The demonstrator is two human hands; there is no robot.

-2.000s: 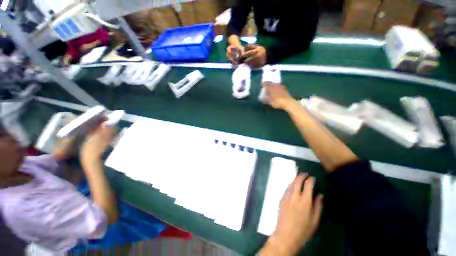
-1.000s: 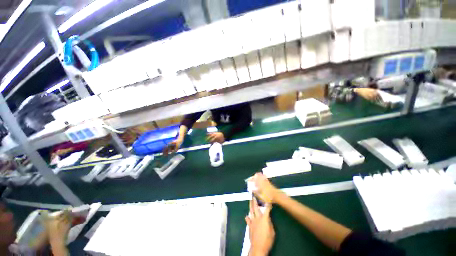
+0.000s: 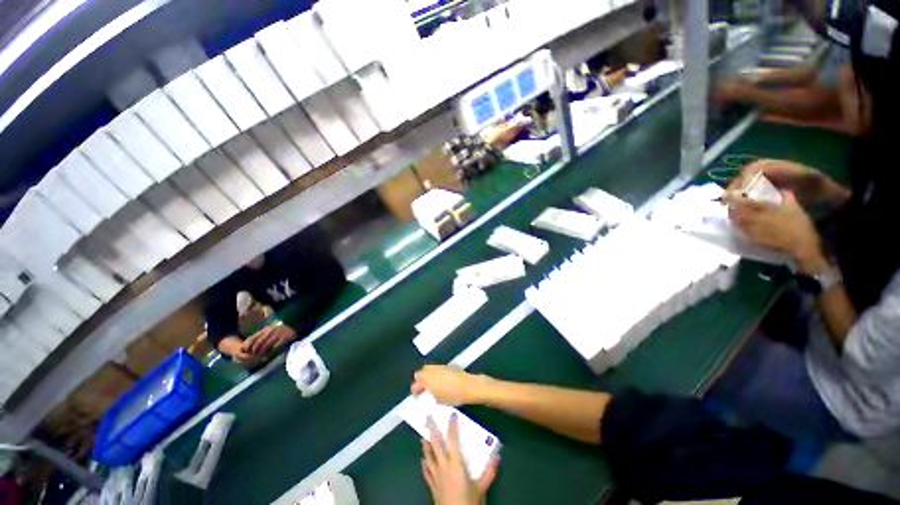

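A slim white retail box [image 3: 472, 440] lies slantwise in front of me at the near edge of the belt rail, with a small dark mark near its lower right end. My left hand [image 3: 456, 471] grips it from the near side, fingers spread across its top. My right hand [image 3: 446, 383] comes in from the right in a dark sleeve, its fingers curled at the box's upper left end. The fingers hide that end. The inside of the box is not visible.
A row of white boxes [image 3: 632, 286] stands on the right bench. Closed boxes [image 3: 451, 320] and a bagged product [image 3: 307, 369] lie on the belt. Opposite sit a person [image 3: 281, 296] and a blue bin [image 3: 150, 406]. More people work at right. Shelf boxes hang overhead.
The view has turned right and tilted. My right hand first reached to a white item on the belt, then came back to my left hand. Both are now at the box, which lies more slantwise.
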